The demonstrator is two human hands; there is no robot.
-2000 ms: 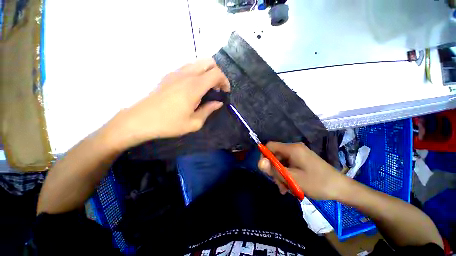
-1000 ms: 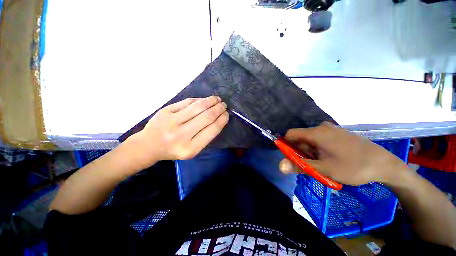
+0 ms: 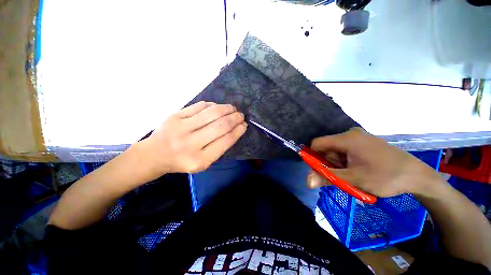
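A dark patterned garment panel (image 3: 269,96) lies on the white table near its front edge, one corner pointing away from me, with a lighter grey strip (image 3: 264,56) along its upper right edge. My left hand (image 3: 202,134) lies flat on the panel, fingers together, pressing the cloth. My right hand (image 3: 366,164) holds scissors with red-orange handles (image 3: 334,174). The blades point up and left, and their tips are on the cloth just right of my left fingertips. Whether the blades are parted, and any slit under them, I cannot tell.
The white table (image 3: 129,64) spans the view. Taped cardboard (image 3: 19,80) stands at the left. A dark part with a grey cylinder (image 3: 355,21) is at the top right. Blue mesh crates (image 3: 385,220) are below the table edge, with a red plastic object (image 3: 465,164) at the far right.
Two seconds ago my left fingers pinched raised cloth at the blade tips; now that hand lies flat on the spread panel. Since one second ago hands and scissors have barely moved; the view shifted slightly.
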